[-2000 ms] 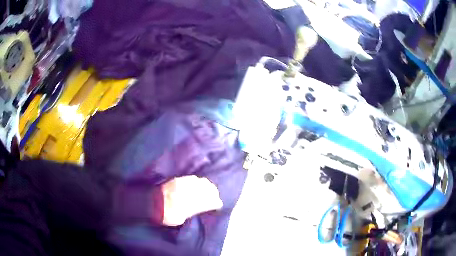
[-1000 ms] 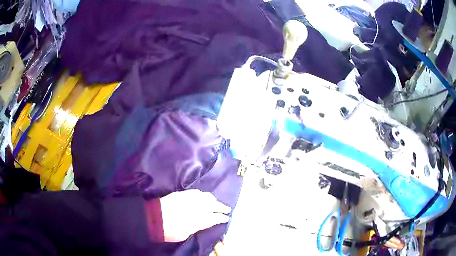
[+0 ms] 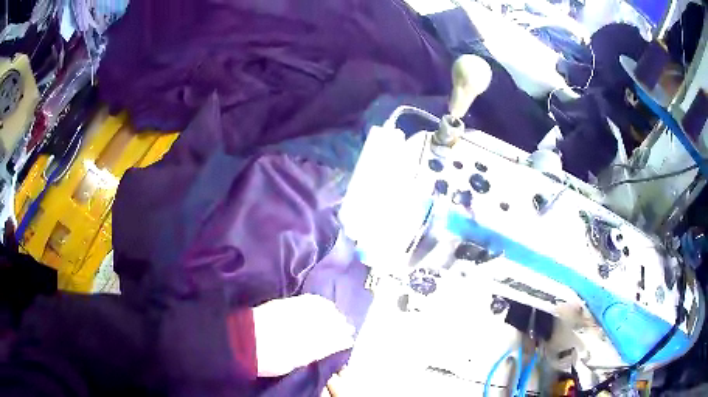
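A dark purple garment (image 3: 287,58) lies heaped left of the sewing machine. Its shiny purple part (image 3: 268,213), bordered by a bluer band, reaches the white machine head (image 3: 376,198). My left hand (image 3: 299,337), below a red cuff, lies on the cloth near the edge of the overexposed white bed (image 3: 435,341). Glare hides its fingers, so I cannot tell its grip. A small skin-coloured edge shows at the bottom, right of this hand; it may be part of my right hand, but this is unclear. The needle area is lost in glare.
Blue-handled scissors (image 3: 516,372) lie under the machine arm, cut off by the bottom edge. A yellow slatted crate (image 3: 85,213) stands on the left. A cream bulb-shaped knob (image 3: 470,81) stands on the machine head. Dark cloth (image 3: 586,108) and cables are at the right.
Since two seconds ago, my left hand has moved slightly right and down, closer to the machine bed. The shiny cloth shows more openly. The scissors sit lower in the picture as the view shifts.
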